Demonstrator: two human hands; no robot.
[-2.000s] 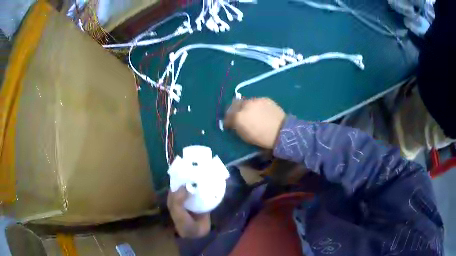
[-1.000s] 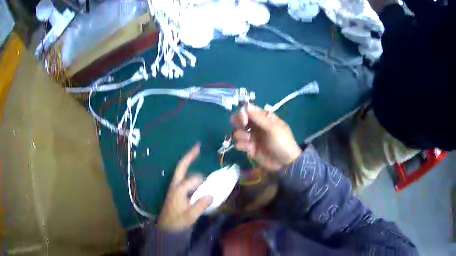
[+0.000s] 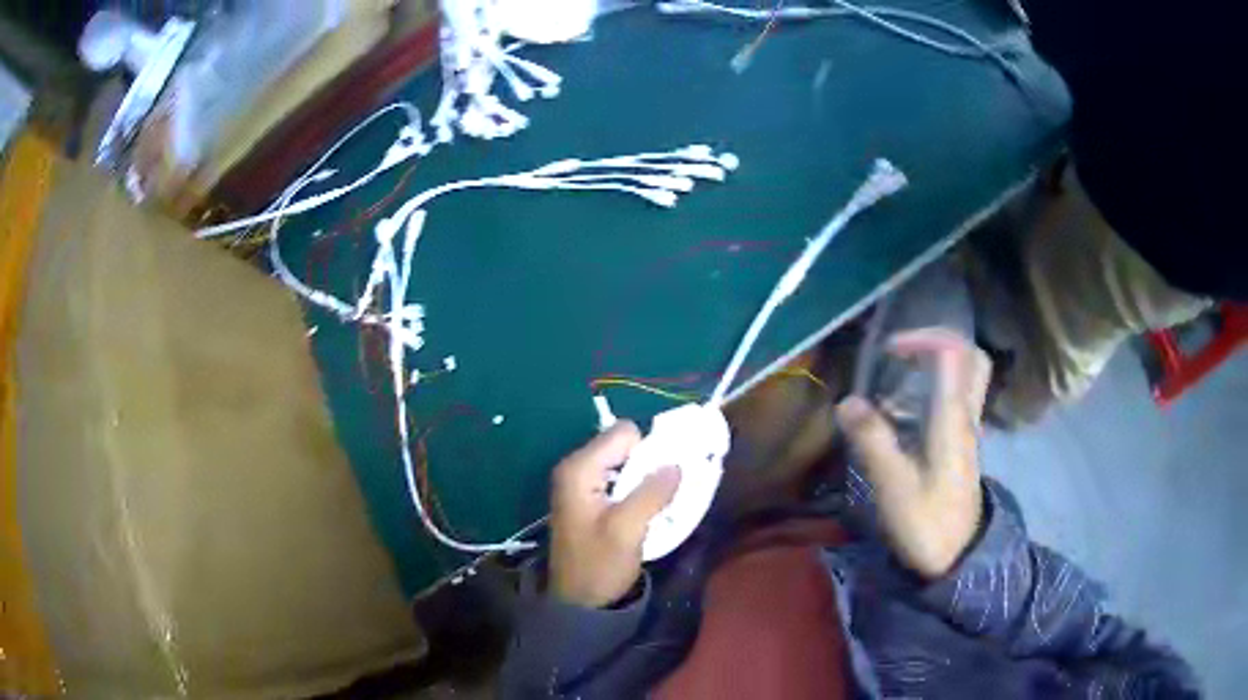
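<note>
My left hand (image 3: 597, 522) grips a round white housing (image 3: 690, 479) at the table's near edge, thumb across its face. A white cable lead (image 3: 795, 276) runs from the housing's top up to the right and ends in small white plugs on the green surface. Thin red and yellow wires (image 3: 643, 388) lie beside the housing, with a small white piece at my left fingers. My right hand (image 3: 927, 458) is off the table edge to the right, thumb and fingers apart, partly blurred. A greyish blurred shape shows behind its fingers; I cannot tell whether the hand holds anything.
White forked cables (image 3: 548, 178) and thin red wires lie on the green table (image 3: 534, 294). A plug bundle and white discs (image 3: 548, 17) are at the far side. A cardboard carton (image 3: 178, 451) stands left. A dark-clothed person (image 3: 1143, 137) and red stool (image 3: 1199, 358) are right.
My right hand has moved right, away from the table's middle. The housing has moved right in my left hand and shows more of its face, with the white lead now running up from it.
</note>
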